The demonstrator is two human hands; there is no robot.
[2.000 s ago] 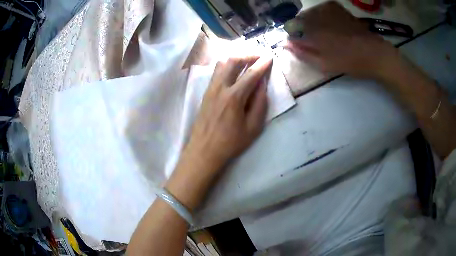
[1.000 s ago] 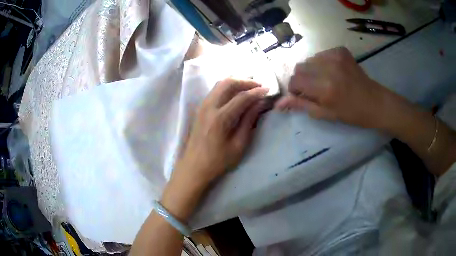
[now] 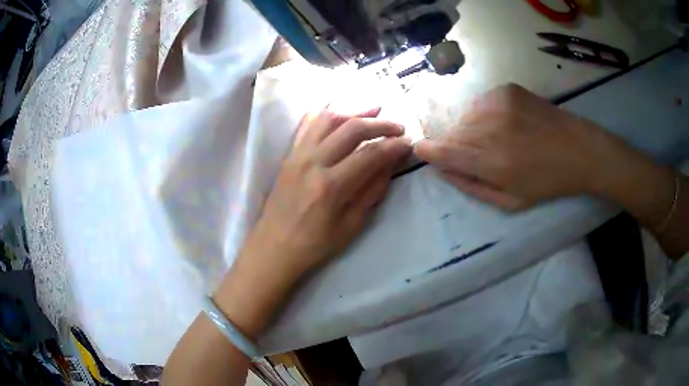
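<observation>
A pale fabric panel point(image 3: 113, 219) lies plain side up from the left of the table to the sewing machine point(image 3: 340, 30), with patterned fabric point(image 3: 45, 151) beyond and left of it. My left hand point(image 3: 332, 173) rests on the fabric's right edge, fingers bent, just in front of the lit needle area. My right hand point(image 3: 506, 147) is slightly blurred, its fingertips meeting my left fingertips at the fabric's edge. Glare hides the needle and the fabric edge, so whether my right fingers pinch it is unclear.
Black thread snips point(image 3: 583, 50) lie on the machine bed at upper right. Red-orange handles point(image 3: 554, 9) are behind them. A grey-tan knob point(image 3: 446, 57) sits beside the presser area. The white table's rounded edge point(image 3: 453, 283) runs in front. A yellow and black item point(image 3: 89, 354) is at lower left.
My right hand has moved from beside the needle down towards me, to my left fingertips. My left hand has also come slightly back from the needle. The fabric corner under it no longer shows.
</observation>
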